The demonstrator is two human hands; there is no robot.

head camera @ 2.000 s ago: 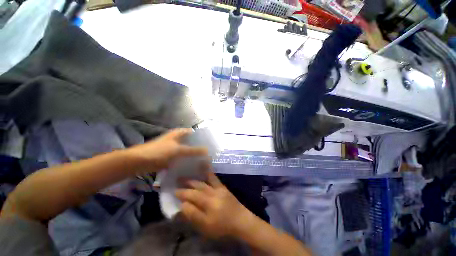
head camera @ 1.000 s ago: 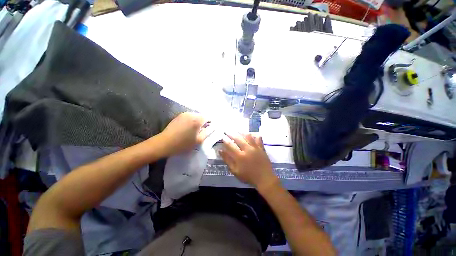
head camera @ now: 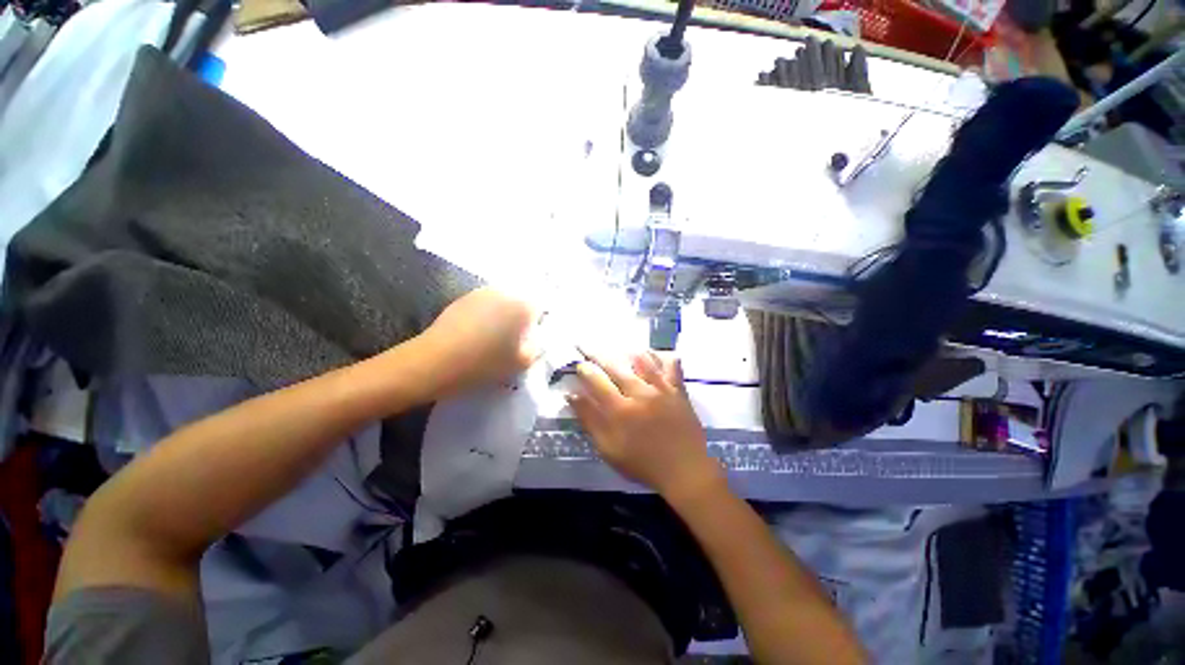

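Note:
A small white cloth piece (head camera: 474,448) hangs over the table's front edge below my left hand, partly under it. The dark grey panel (head camera: 260,234) spreads over the left of the table. My left hand (head camera: 487,340) is closed on the cloth just left of the needle area. My right hand (head camera: 639,409) lies beside it in front of the presser foot (head camera: 665,325), fingers bent over the pale cloth. A tiny dark item (head camera: 564,372) shows at its fingertips. Bright glare hides the cloth's edge between the hands.
The white sewing machine (head camera: 780,195) stands at the right, with a navy cloth roll (head camera: 929,247) over its head. A ribbed grey-brown bundle (head camera: 784,377) lies under the arm. A ruler strip (head camera: 832,460) marks the front edge. Pale cloth and a blue crate (head camera: 1044,559) are below.
Two seconds ago both hands held the white piece over the table's front edge. They have moved up and forward to the needle area. Over the last second they barely moved.

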